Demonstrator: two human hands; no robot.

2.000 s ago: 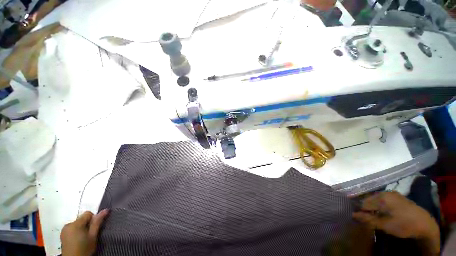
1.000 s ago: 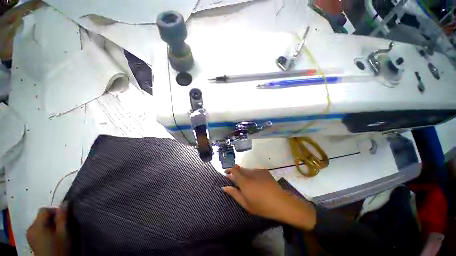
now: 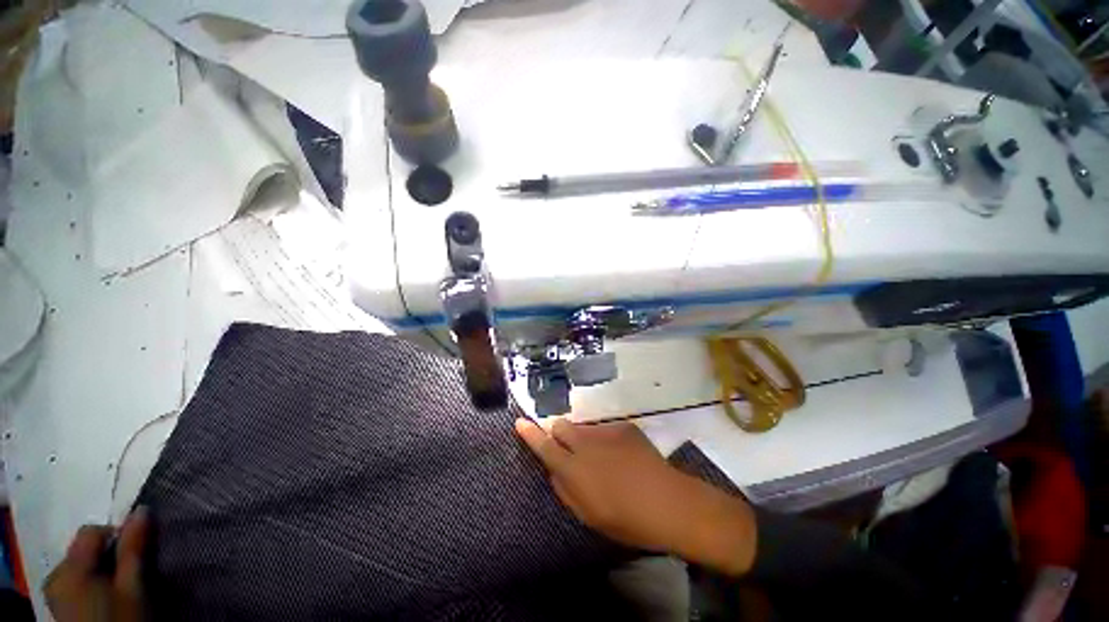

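The dark checked garment piece (image 3: 353,462) lies over the front left of the table, its upper edge at the sewing machine's (image 3: 608,243) needle area. My right hand (image 3: 620,486) rests on the cloth's edge just in front of the presser foot area (image 3: 550,395), fingertips pointing at it. My left hand (image 3: 103,577) is at the lower left, cut off by the frame edge, and holds the cloth's left edge between thumb and fingers. The needle itself is hidden behind the take-up lever guard (image 3: 472,340).
Yellow-handled scissors (image 3: 756,386) lie under the machine arm. A blue pen (image 3: 742,198) and a grey pen (image 3: 657,180) lie on the head, with a yellow thread (image 3: 827,231) across it. White pattern sheets (image 3: 158,158) cover the left. Red material (image 3: 1048,516) is at lower right.
My right hand has come from the cloth's right edge to beside the presser foot. My left hand has shifted left and slightly down with the cloth. The camera view has moved closer.
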